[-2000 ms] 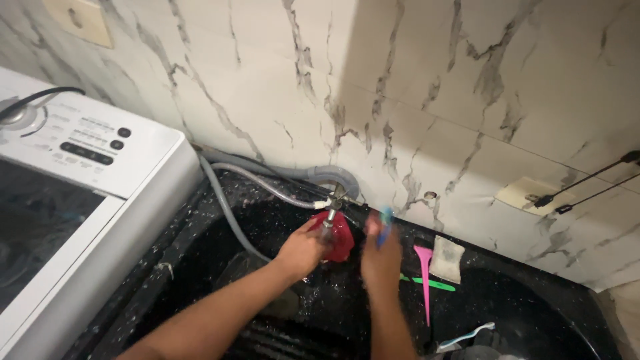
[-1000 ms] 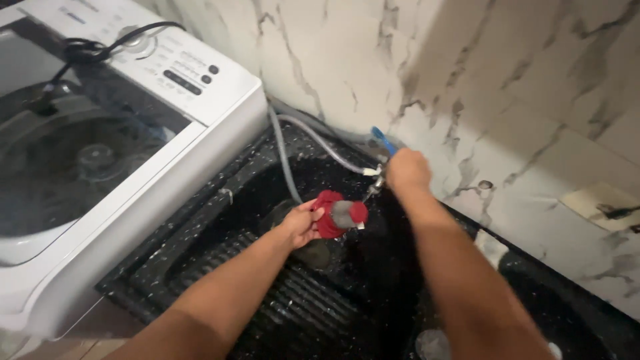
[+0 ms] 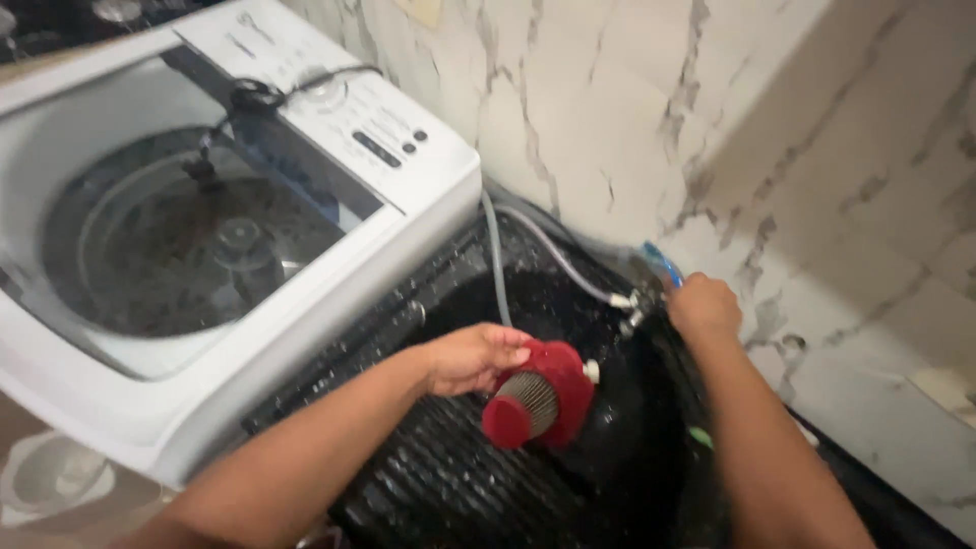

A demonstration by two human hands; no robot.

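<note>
My left hand [image 3: 480, 358] grips the rim of a red pleated filter [image 3: 537, 396], holding it over the black speckled laundry sink [image 3: 457, 473]. The filter's round red end cap tilts down toward me. My right hand [image 3: 705, 309] is closed around a blue-handled brush [image 3: 662, 263], beside the metal tap [image 3: 639, 306] at the wall. The brush's far end is blurred. A pale hose [image 3: 557, 255] joins the tap.
To the left stands a white top-loading washing machine [image 3: 435, 229], its lid raised and a black cord [image 3: 328, 80] lying over its panel. A grey hose [image 3: 496, 259] drops into the sink. Marbled wall tiles [image 3: 610, 130] rise behind. A white container [image 3: 57, 476] is at lower left.
The left hand has brought the red filter away from the tap, toward me. The right hand stays by the tap with the blue brush. The view has swung left.
</note>
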